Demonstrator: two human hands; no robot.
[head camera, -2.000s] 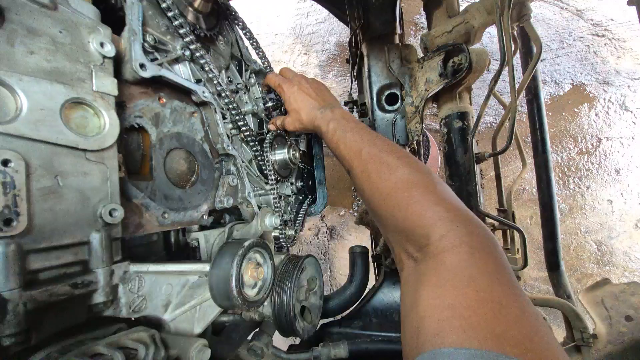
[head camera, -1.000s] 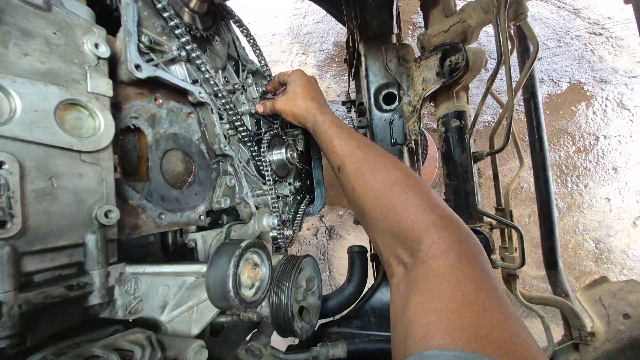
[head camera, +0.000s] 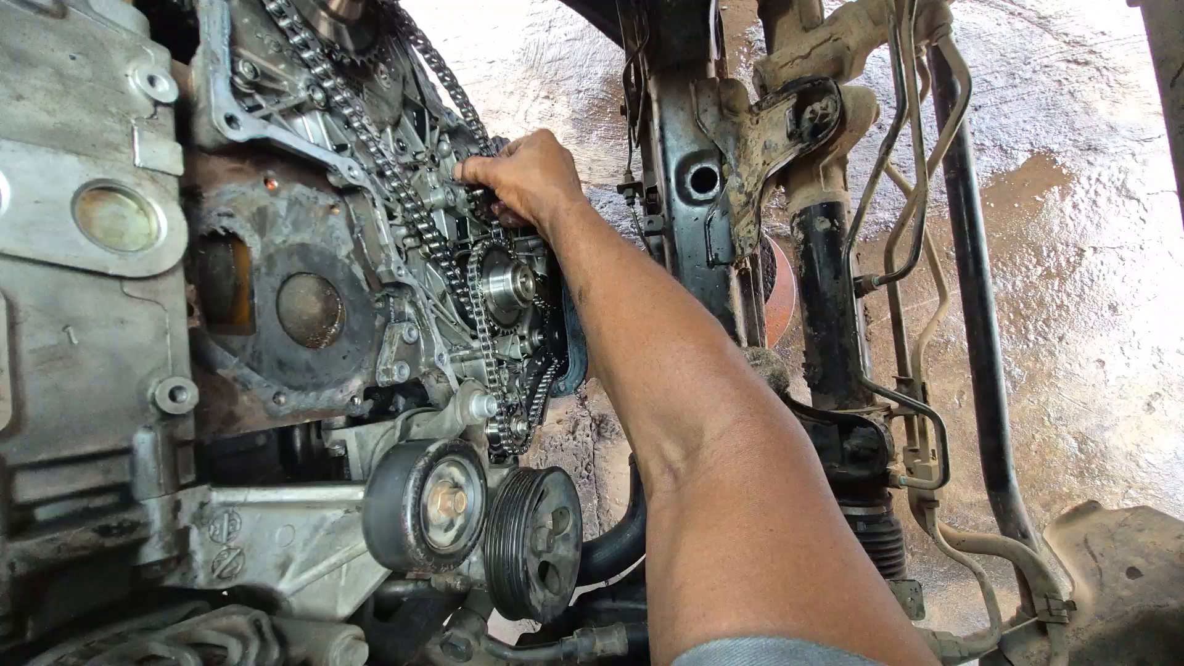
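Note:
My right hand (head camera: 529, 180) reaches in from the lower right to the open front of an engine. Its thumb and fingers are bent together beside the timing chain (head camera: 384, 162), above a toothed chain sprocket (head camera: 507, 285). The hand hides what lies under its fingers, so whether it grips a part cannot be made out. A lower chain loop (head camera: 488, 370) runs round the sprocket down to a small sprocket (head camera: 499, 433). Another large sprocket (head camera: 342, 28) carries chain at the top edge. My left hand is out of view.
Below the chains are a smooth idler pulley (head camera: 425, 506) and a ribbed pulley (head camera: 534, 544), with a black hose (head camera: 615, 546) beside them. The metal engine block (head camera: 83, 342) fills the left. A black frame member (head camera: 694, 213) and metal pipes (head camera: 925, 259) stand to the right, over a wet floor (head camera: 1082, 305).
My right hand stays near the chains. Its fingers, more spread two seconds ago, are now drawn closer together.

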